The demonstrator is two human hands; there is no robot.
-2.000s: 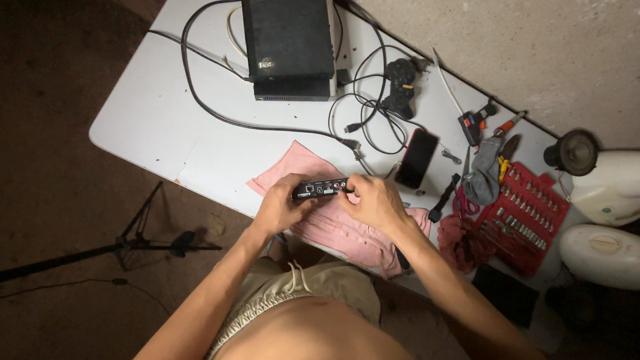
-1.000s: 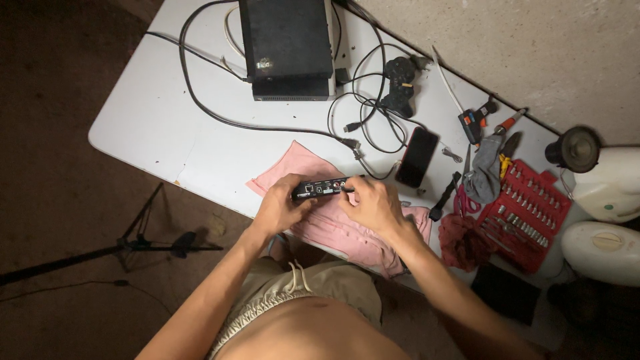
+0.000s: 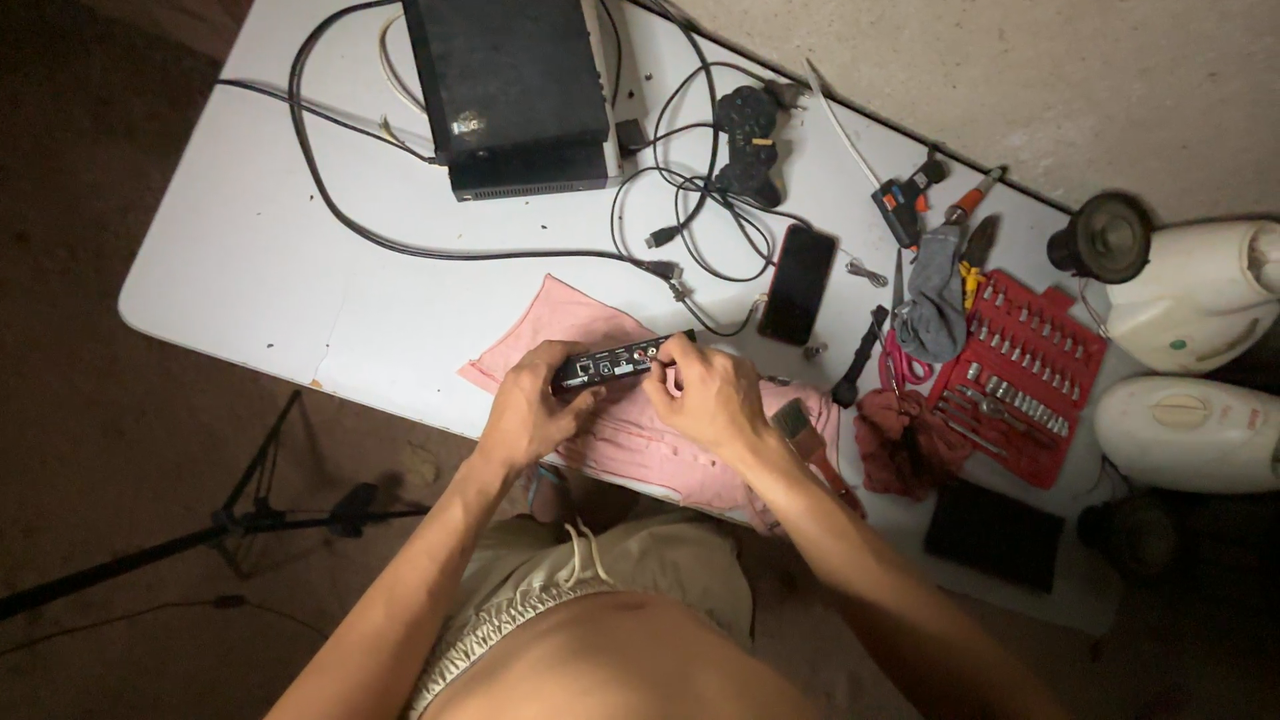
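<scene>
A small black electronic box (image 3: pixel 612 368) with a row of ports, among them a network socket and round audio/video jacks, is held above a pink cloth (image 3: pixel 600 440) at the table's near edge. My left hand (image 3: pixel 535 405) grips its left end between thumb and fingers. Around the right end, by the round jacks, are the fingers of my right hand (image 3: pixel 708 392); its fingertips partly hide that end. Under my right forearm, a paintbrush (image 3: pixel 822 462) lies on the cloth. A black smartphone (image 3: pixel 797 285) rests just beyond the cloth.
A large black case (image 3: pixel 515 90), looped cables (image 3: pixel 470 255) and a game controller (image 3: pixel 750 145) lie at the back. To the right are a glue gun (image 3: pixel 905 205), scissors (image 3: pixel 905 362), a grey cloth (image 3: pixel 932 300), a red socket set (image 3: pixel 1030 375) and white appliances (image 3: pixel 1185 435). A tripod (image 3: pixel 235 525) stands at lower left.
</scene>
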